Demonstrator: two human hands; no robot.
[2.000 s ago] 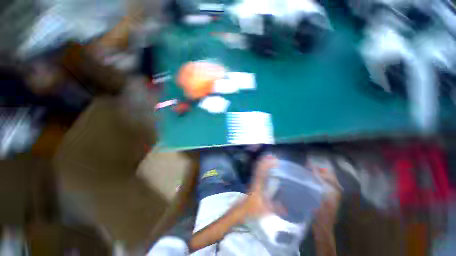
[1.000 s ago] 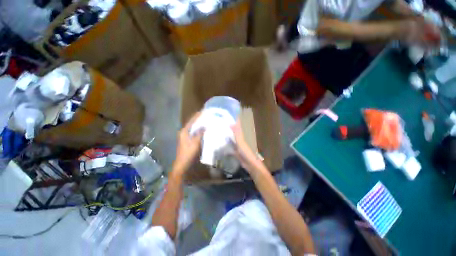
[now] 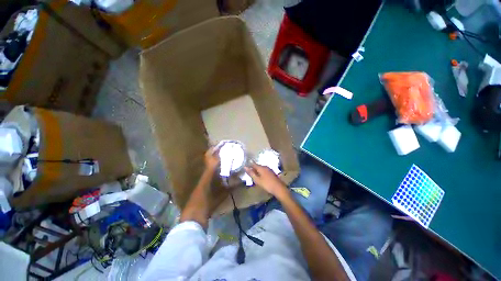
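Note:
A white security camera (image 3: 232,156) is inside the open brown carton (image 3: 187,71), near the edge closest to me. My left hand (image 3: 211,159) is on its left side. My right hand (image 3: 262,176) is at its lower right, with the fingers over white parts; whether it grips the camera is unclear. The black camera cable (image 3: 237,219) hangs over the carton's near edge and ends in connectors. Another white item (image 3: 269,160) lies in the carton just right of the camera. A bare pale panel (image 3: 236,123) shows on the carton bottom.
Filled cartons (image 3: 82,153) stand at left, above a heap of cables and boxes (image 3: 121,219). A red stool (image 3: 299,57) is beyond the carton. The green table (image 3: 351,159) at right holds an orange parts bag (image 3: 409,96), white pads (image 3: 404,140), a black-and-red item (image 3: 371,111) and a sticker sheet (image 3: 418,196).
Both hands have lowered the camera into the carton from above it. The view has shifted, and the cable now hangs over the near edge.

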